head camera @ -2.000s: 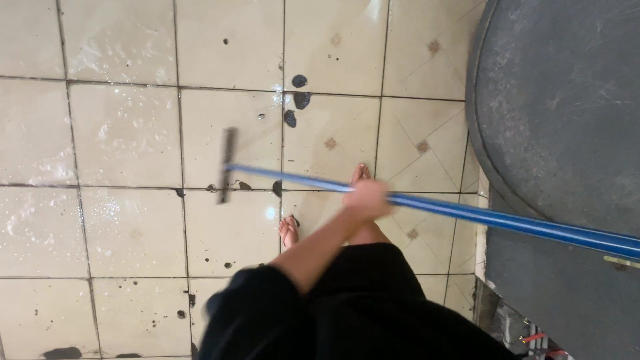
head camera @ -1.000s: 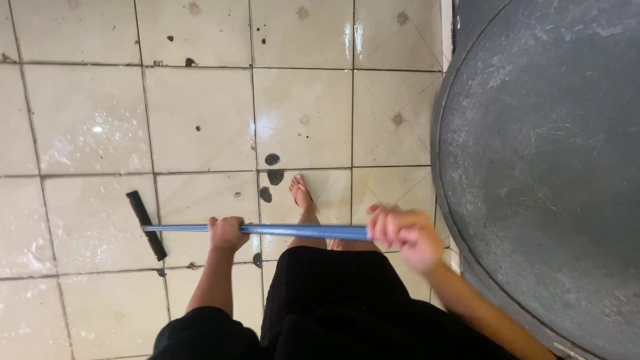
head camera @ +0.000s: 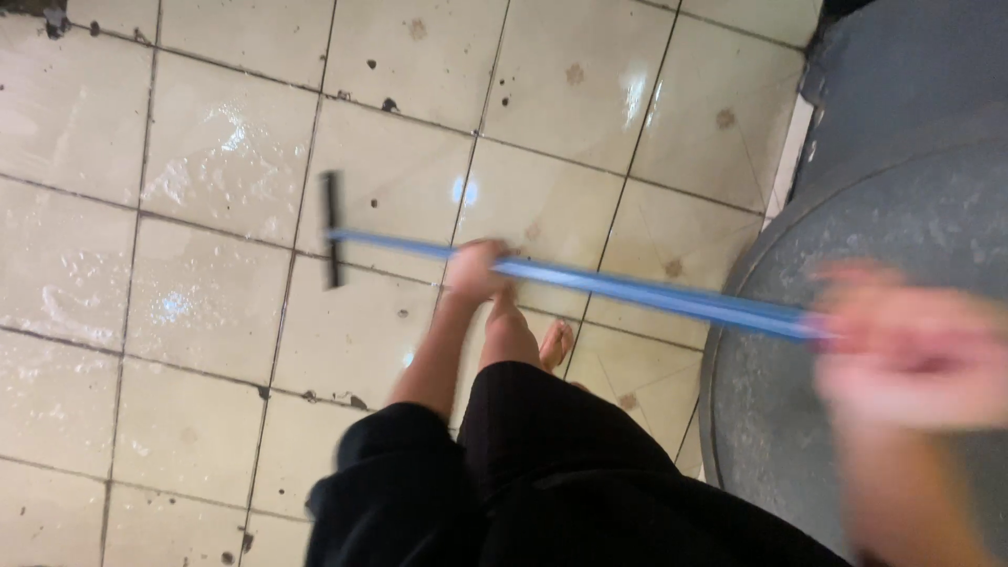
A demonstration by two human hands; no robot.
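A floor squeegee with a blue pole [head camera: 646,293] runs across the view, its dark blade [head camera: 331,228] low over or on the wet floor tiles [head camera: 213,307]; blur hides whether it touches them. My left hand [head camera: 475,270] is closed round the pole's lower part, nearer the blade. At the right, my right hand [head camera: 909,346] grips the pole's upper end and is strongly blurred. The pole slopes down to the right in the picture, passing above my legs.
A large grey round surface with a raised rim [head camera: 728,315] fills the right side. Water glistens on the left tiles, and dark chips mark the grout. My bare foot [head camera: 557,344] stands on the tiles near the round surface.
Two seconds ago only one hand showed on the pole; a second ago both did. Since then my right hand has moved right, farther from my left hand. The view has shifted and turned.
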